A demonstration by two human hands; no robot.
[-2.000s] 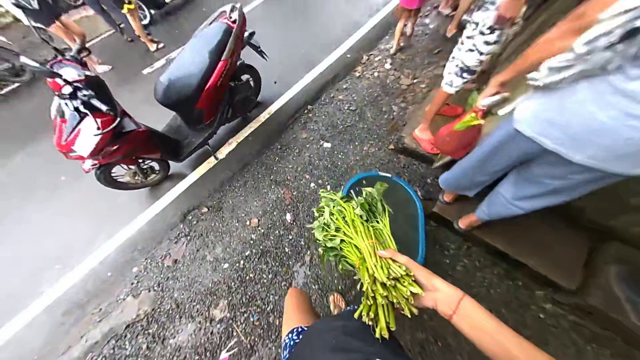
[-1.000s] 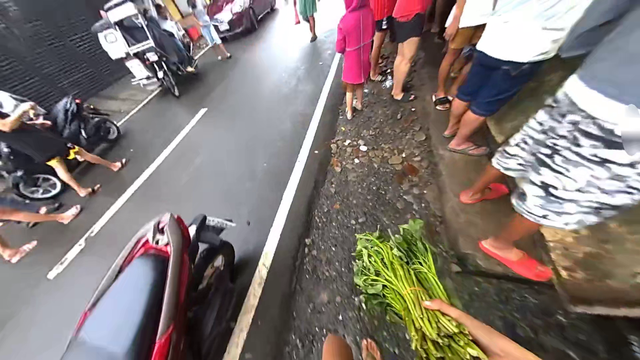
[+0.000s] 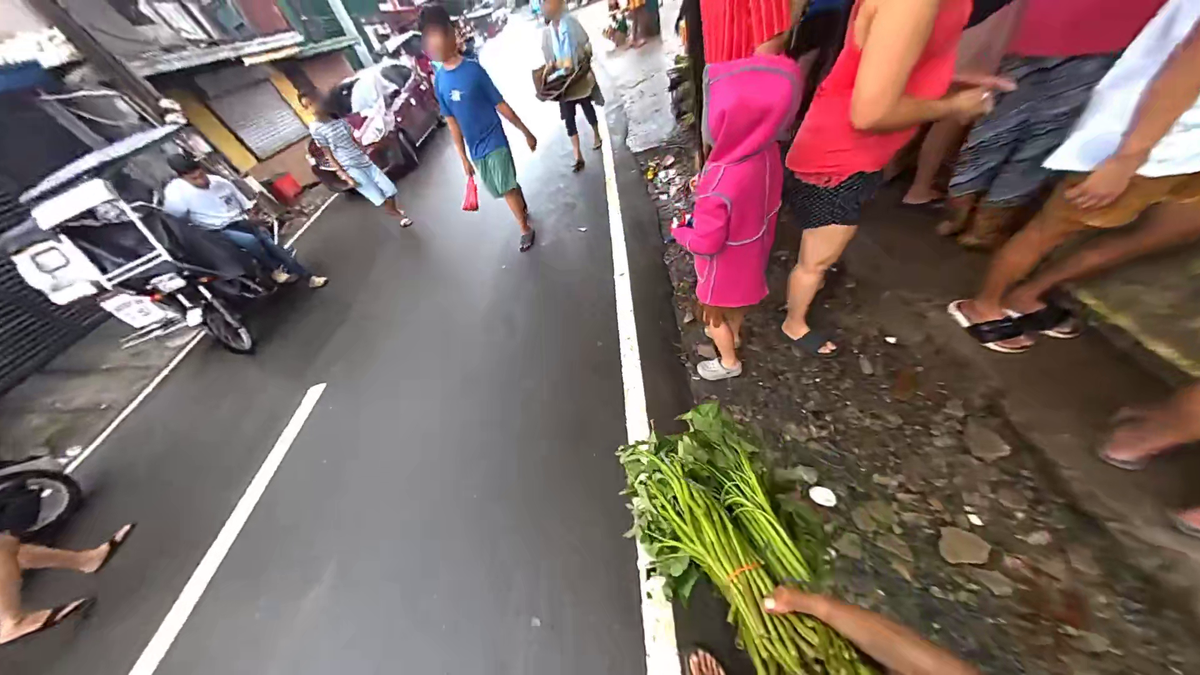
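A large bundle of leafy green vegetable stems (image 3: 741, 553), tied with an orange-red band, lies at the lower right of the head view, with its leaves pointing up the road. My right hand (image 3: 797, 600) grips the stems just below the band, the thumb showing on top and the other fingers hidden under the bundle. Below the bundle, at the bottom edge, part of a sandalled foot (image 3: 705, 662) shows. My left hand is out of the frame.
Several people stand on the right verge, one in a pink hooded jacket (image 3: 741, 187). A person in a blue shirt (image 3: 473, 108) is on the wet road (image 3: 422, 450). A motorcycle with a sidecar (image 3: 112, 244) stands at left. Loose stones (image 3: 964, 546) cover the verge.
The view has moved along the road, and the red scooter and the blue-rimmed item seen earlier are out of frame. The bundle stays in my right hand; the pink-jacketed person appears nearer.
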